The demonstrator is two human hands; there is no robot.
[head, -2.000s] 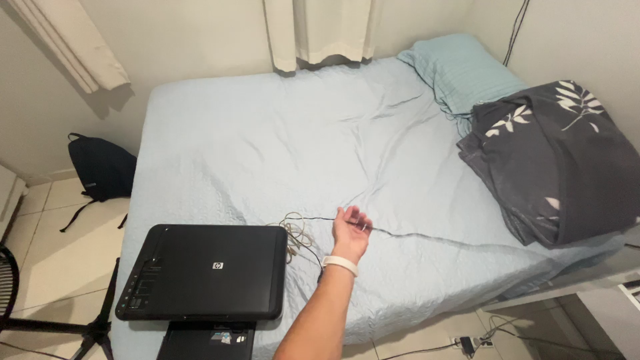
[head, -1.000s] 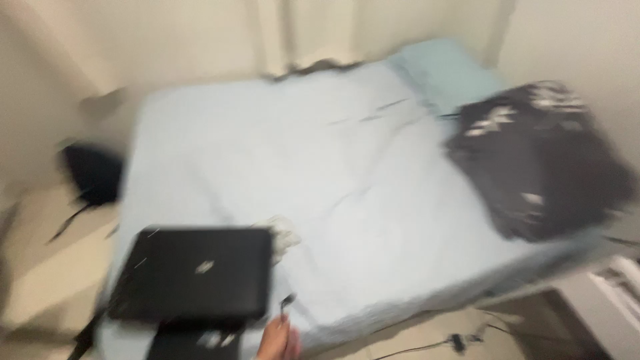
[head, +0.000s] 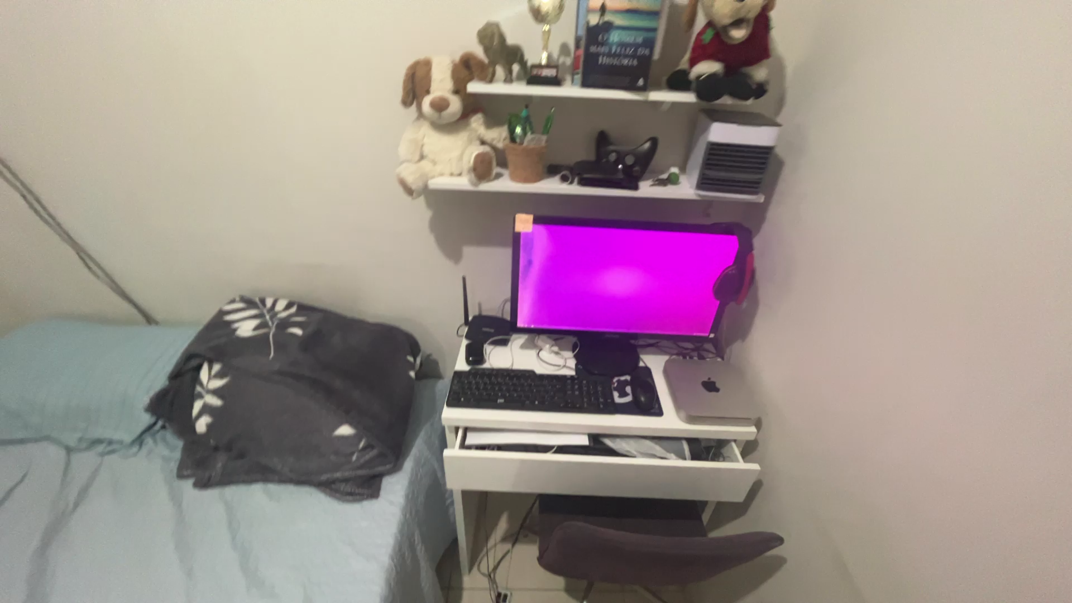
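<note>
Neither my left hand nor my right hand shows in the head view. A white desk stands at the centre, its drawer pulled out with papers and a clear plastic item inside. On the desk are a lit monitor, a black keyboard, a black mouse and a silver Apple computer. A dark headset hangs on the monitor's right corner. To the left, a folded dark blanket with white leaves lies on the bed.
A dark chair is at the desk front, with cables on the floor beside it. The blue bed and pillow fill the left. Two white wall shelves above hold plush toys, a potted plant, a game controller and a small air cooler.
The view has swung far right, from the bed with the HP printer to the desk. A hand seen earlier near the cable, then low beside the printer, is out of view.
</note>
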